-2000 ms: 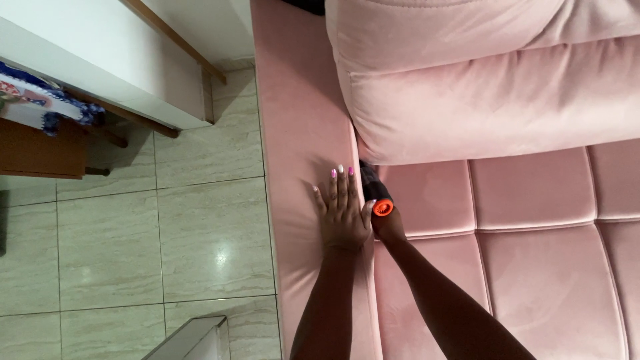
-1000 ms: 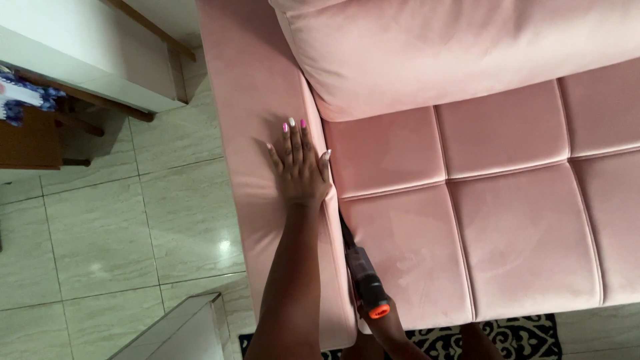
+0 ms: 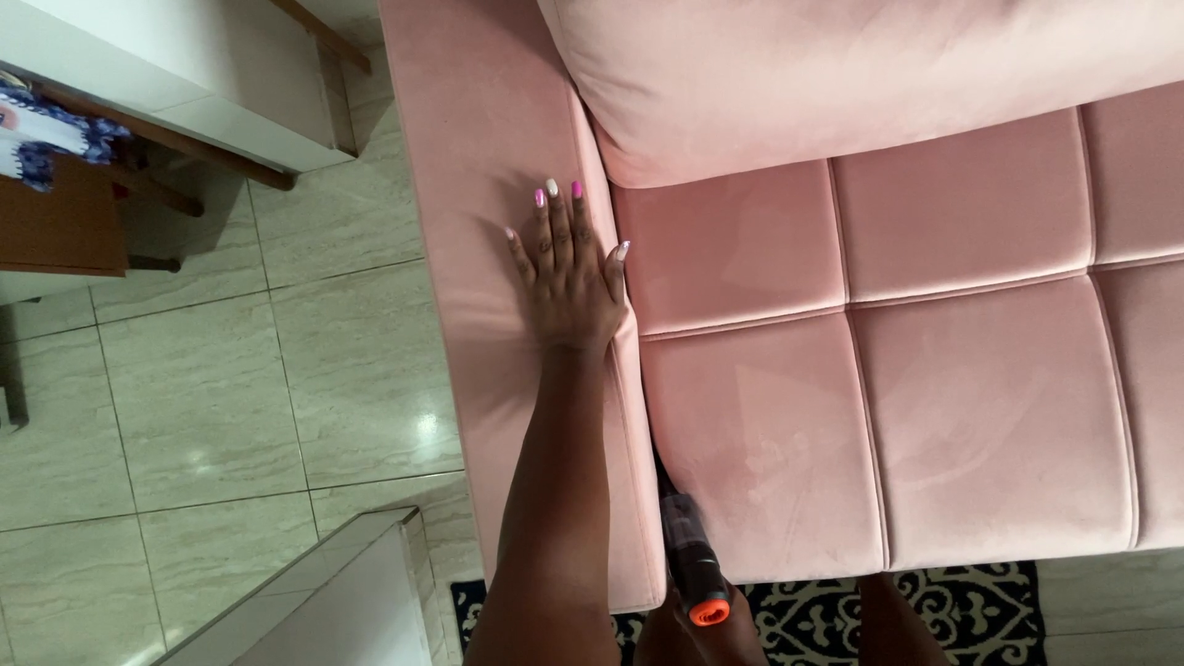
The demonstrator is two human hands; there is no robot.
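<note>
My left hand lies flat, fingers spread, on the armrest of a pink upholstered sofa. Near the sofa's front edge, my right hand grips a black handheld vacuum cleaner with a clear section and an orange ring at its rear end. The vacuum's narrow nozzle sits down in the gap between the armrest and the tufted seat cushion, so its tip is hidden. Most of my right hand is behind the vacuum's body. A pink back cushion rests at the rear of the seat.
A dark patterned rug lies on the floor in front of the sofa, where my legs are. Left of the armrest is a tiled floor, with a low wall end at the bottom and wooden furniture bearing a blue-and-white cloth.
My right hand has moved with the vacuum along the seat gap, from beside the back cushion to the sofa's front edge. My left hand stays flat on the armrest. The view has shifted.
</note>
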